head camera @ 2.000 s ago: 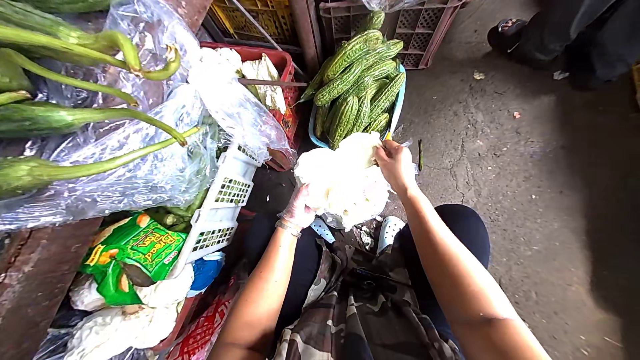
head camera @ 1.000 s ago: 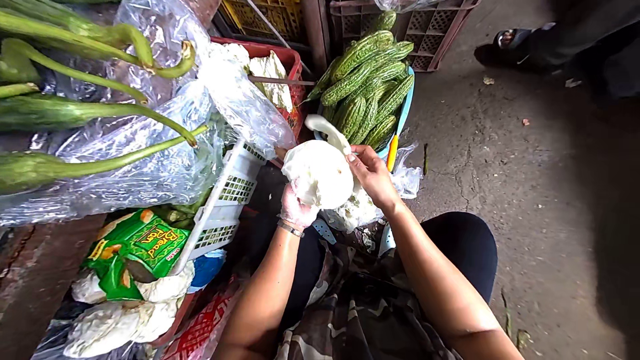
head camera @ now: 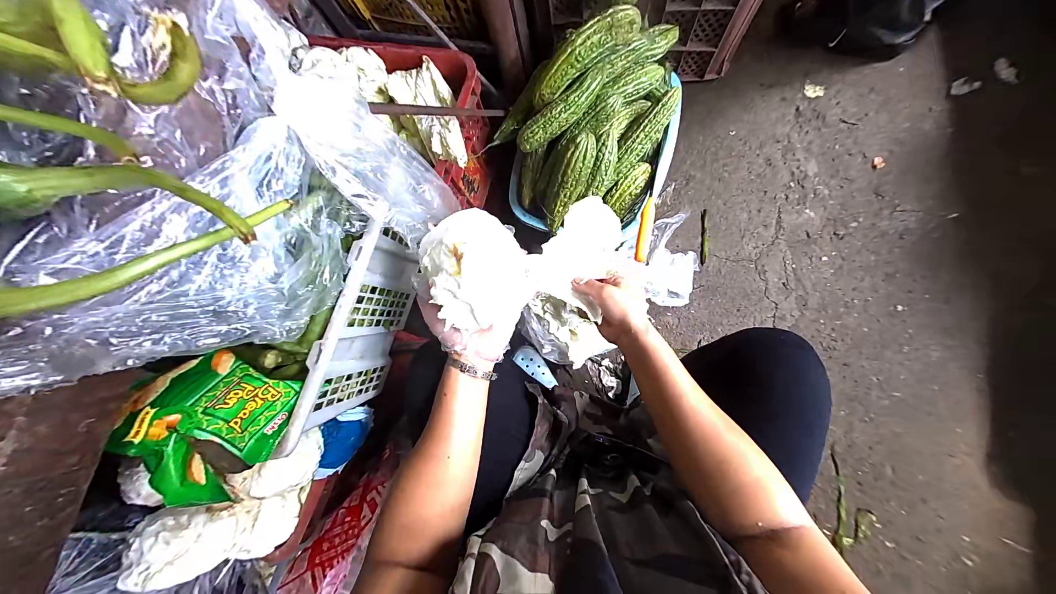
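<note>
My left hand (head camera: 466, 334), in a thin clear plastic glove, holds a pale, leafy vegetable head (head camera: 470, 268), likely a cabbage, from below. With my bare right hand (head camera: 612, 305) I grip a whitish leaf (head camera: 584, 239) to the right of the head. Below that leaf, between my knees, lie more pale leaves (head camera: 568, 328) in clear plastic. Just beyond my hands stands a light blue basin (head camera: 675, 124) heaped with bitter gourds (head camera: 602, 103). An orange-handled tool (head camera: 645, 231) leans at the basin's near right edge; its other end is hidden.
A white plastic basket (head camera: 351, 330) stands tilted on my left, with a green snack bag (head camera: 223, 408) beside it. Plastic-covered long green vegetables (head camera: 140, 276) lie at upper left. A red crate (head camera: 470, 91) holds pale leaves. Concrete floor (head camera: 866, 272) extends right; a person's dark shoe is at upper right.
The pale head in my left hand has moved left, away from my right hand. A broad leaf is now in my right hand, off to the right of the head. The person's foot at upper right has shifted.
</note>
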